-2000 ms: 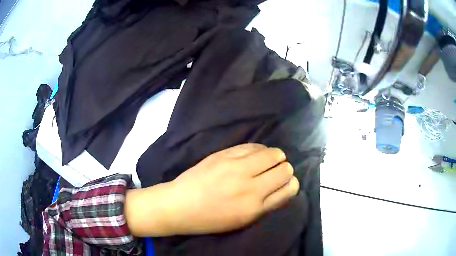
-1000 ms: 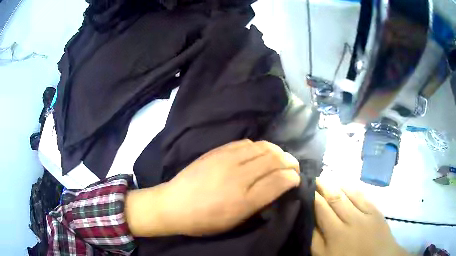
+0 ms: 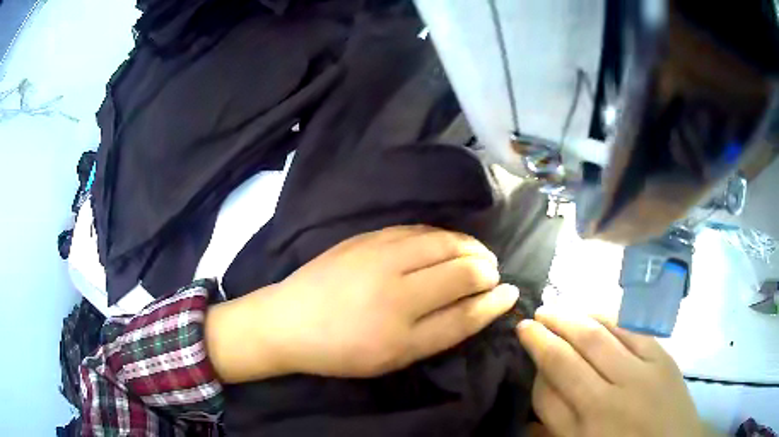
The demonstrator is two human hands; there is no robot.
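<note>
A dark garment piece (image 3: 384, 188) lies in folds left of the needle area, its right edge greyish under the lamp. My left hand (image 3: 367, 299) lies palm down on it, fingers together near its right edge; whether the fingertips grip cloth cannot be told. My right hand (image 3: 606, 367) is at the lower right, its fingertips at the cloth's right edge, close to my left fingertips; its grip is hidden. The sewing machine head (image 3: 675, 111) is above right. The presser foot area (image 3: 553, 201) is beside the cloth. The blue attachment (image 3: 653, 290) is just above my right hand.
A crumpled bundle of dark pieces (image 3: 196, 128) lies at the back left, with white showing in a gap. Dark checked fabric (image 3: 81, 350) is at the far left. A pale thread tangle (image 3: 747, 241) and part of the snips (image 3: 766, 296) are at the right edge.
My right hand has come in from the lower right to the cloth's edge. My left hand has stayed on the cloth. The machine head appears larger and further left in view.
</note>
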